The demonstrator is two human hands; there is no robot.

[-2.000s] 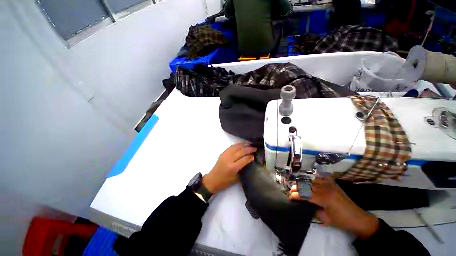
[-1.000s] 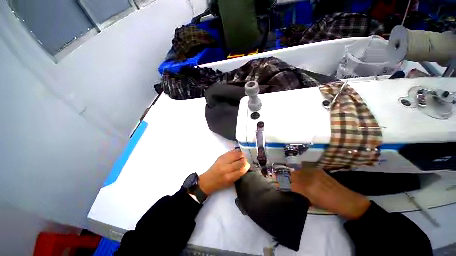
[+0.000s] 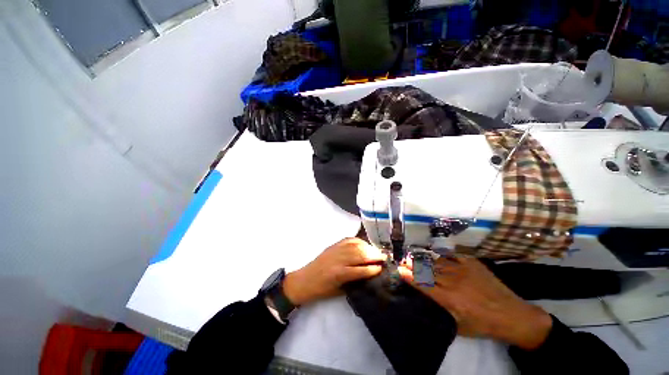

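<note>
Dark grey cloth [image 3: 407, 322] runs under the needle area [image 3: 396, 256] of the white sewing machine [image 3: 433, 172] and hangs toward the table's front edge. More of it lies behind the machine head, joined to dark plaid cloth [image 3: 396, 104]. My left hand [image 3: 336, 269], with a watch at the wrist, holds the cloth just left of the needle area. My right hand [image 3: 469, 293] is right of the presser foot, fingers on the cloth, its fingertips partly hidden by a small metal part.
Tan check cloth [image 3: 532, 194] drapes over the machine head. A thread cone [image 3: 634, 80] and a clear plastic bag [image 3: 554, 91] are at the back right. A blue crate [image 3: 275, 91] and a person's green clothing [image 3: 364, 36] are behind. A red stool [image 3: 81, 350] is at lower left.
My left hand has moved forward along the cloth, closer to the needle area. The cloth's front part has turned and hangs lower. The view has shifted slightly.
</note>
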